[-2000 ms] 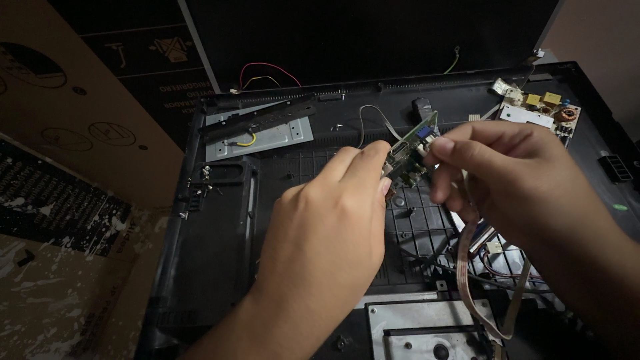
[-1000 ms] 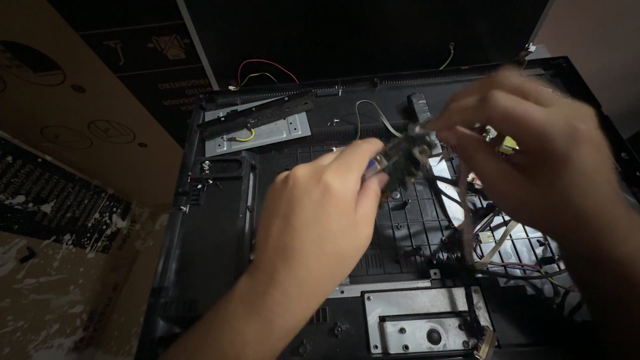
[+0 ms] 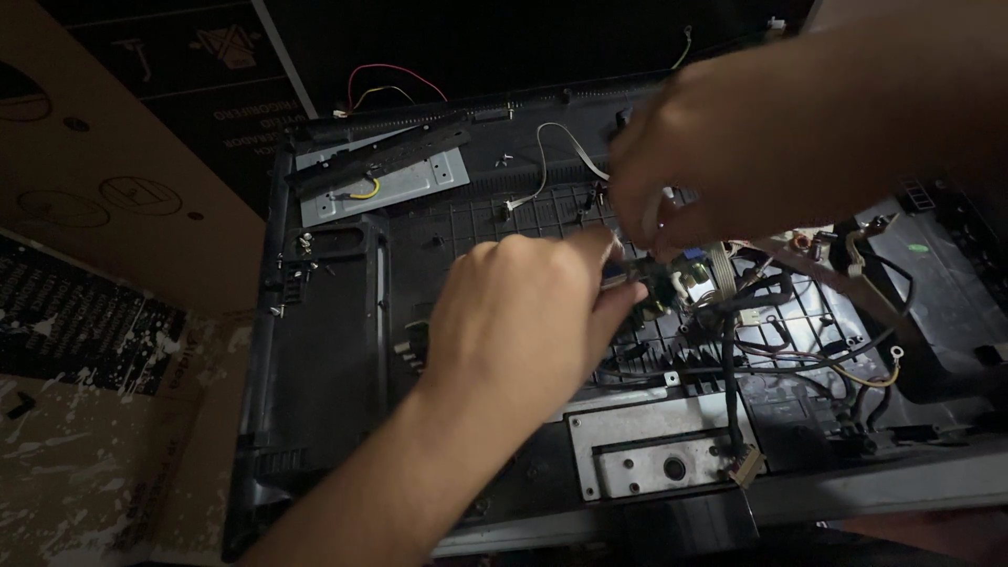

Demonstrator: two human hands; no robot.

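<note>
My left hand (image 3: 524,315) grips the left end of a small green circuit board (image 3: 661,290) over the ribbed black plastic back cover (image 3: 323,378) of a flat-screen set. From above, my right hand (image 3: 669,173) reaches the board's upper edge, fingers curled and partly blurred; whether it holds a plug there is hidden. A flat ribbon cable (image 3: 720,272) and a blue connector (image 3: 694,253) show at the board's right side. A loose thin white cable (image 3: 542,161) with a small plug lies beyond my left hand.
A grey metal plate (image 3: 409,177) with a black bracket lies at the cover's upper left, near loose screws (image 3: 305,242). A silver mounting plate (image 3: 587,449) sits at the front. Dark wires with a ring terminal (image 3: 896,353) spread at right. Cardboard boxes (image 3: 118,165) stand at left.
The board has moved lower and to the right in my left hand. My right hand has stayed at its upper side, now covering the area above it. The view has shifted somewhat.
</note>
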